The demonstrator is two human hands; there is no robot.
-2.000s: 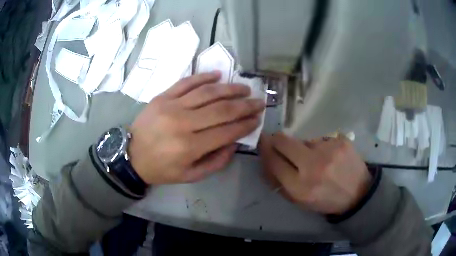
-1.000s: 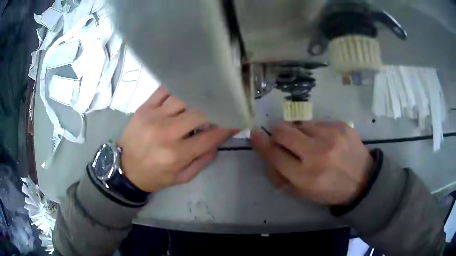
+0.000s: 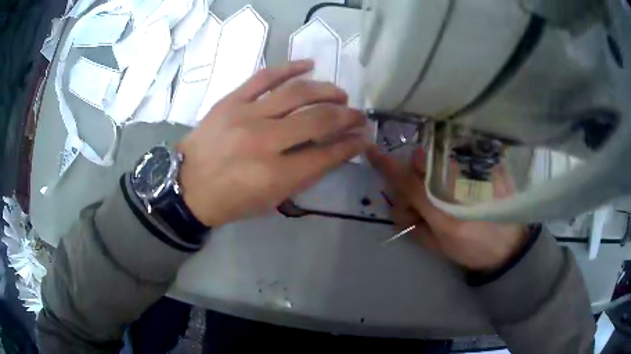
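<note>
My left hand (image 3: 273, 145) lies nearly flat, palm down, left of the needle area, with its fingers over a white pointed tab piece (image 3: 316, 45). A second white piece (image 3: 351, 59) shows beside it, partly behind the machine head. My right hand (image 3: 460, 225) is bent under the machine head, its fingertips close to my left fingertips. A thin light metal sliver, perhaps an awl (image 3: 399, 234), sticks out of it. The cream guard loop partly covers the right hand. What its fingertips pinch is hidden.
The cream sewing machine head (image 3: 484, 62) fills the upper right. Overlapping sewn tabs (image 3: 235, 48) lie at the upper left, with a loose white tape (image 3: 69, 124) curling at their edge. A ruffled scrap bundle (image 3: 24, 259) hangs at the left table edge. White strips (image 3: 598, 228) show at the right.
The view has shifted, so the machine head now covers the right side instead of the middle. My left fingers and the tabs beneath are visible again. The metal sliver now shows at my right hand.
</note>
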